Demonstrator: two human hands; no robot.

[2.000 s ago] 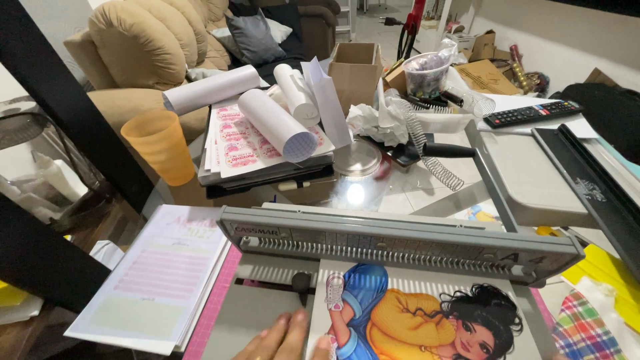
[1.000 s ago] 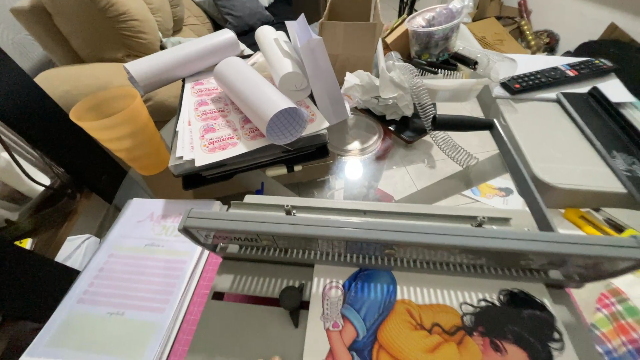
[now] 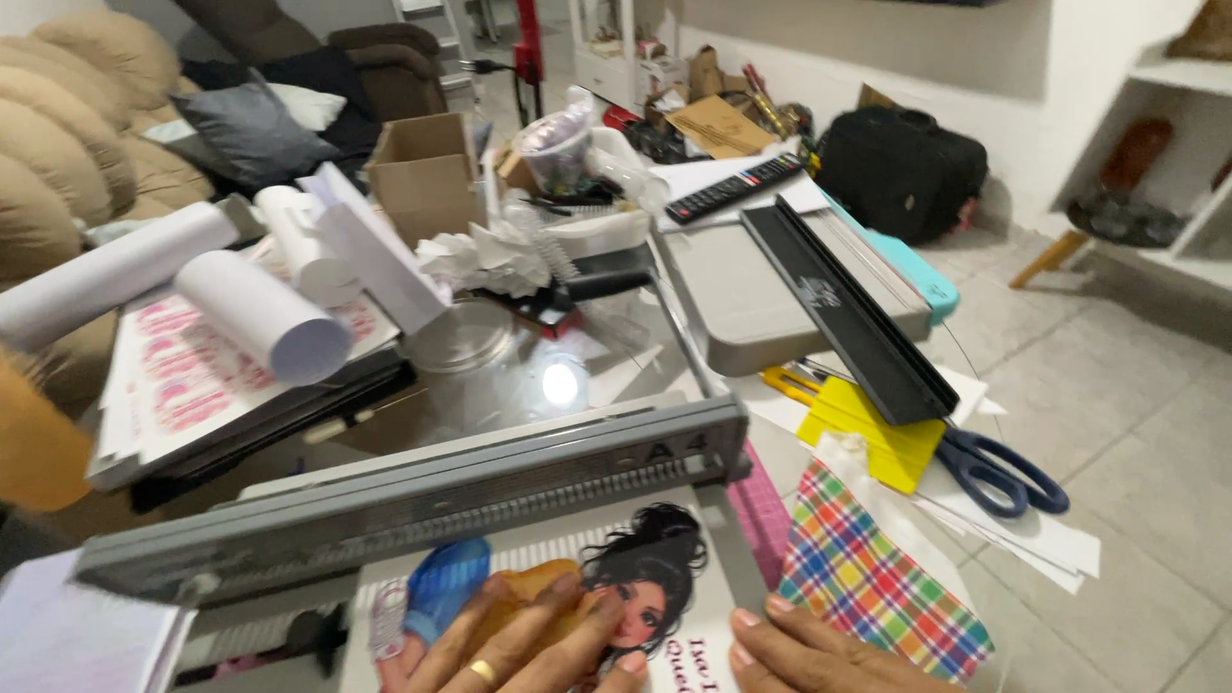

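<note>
An illustrated cover sheet (image 3: pixel 712 539) lies flat in the grey binding punch machine (image 3: pixel 423 481), its upper edge at the row of slots. My left hand (image 3: pixel 539 635), with a ring on one finger, rests palm down on the cover with its fingers spread. To its right, my right hand (image 3: pixel 818 654) touches the cover's right edge and the machine bed, fingers close together. The machine's lever with a black handle (image 3: pixel 611 279) extends back over the glass table. Part of each hand falls below the view.
Behind the machine lie rolled papers (image 3: pixel 265 318) on printed sheets, crumpled paper (image 3: pixel 486 260) and a cardboard box (image 3: pixel 423 178). To the right are a paper trimmer (image 3: pixel 770 298), a yellow scraper (image 3: pixel 871 433), dark-handled scissors (image 3: pixel 1001 472) and a checked cloth (image 3: pixel 881 568). An orange cup (image 3: pixel 34 433) stands left.
Both hands are now on the cover; a second ago neither showed clearly, and two seconds ago fingers were at its left edge. The view has swung right.
</note>
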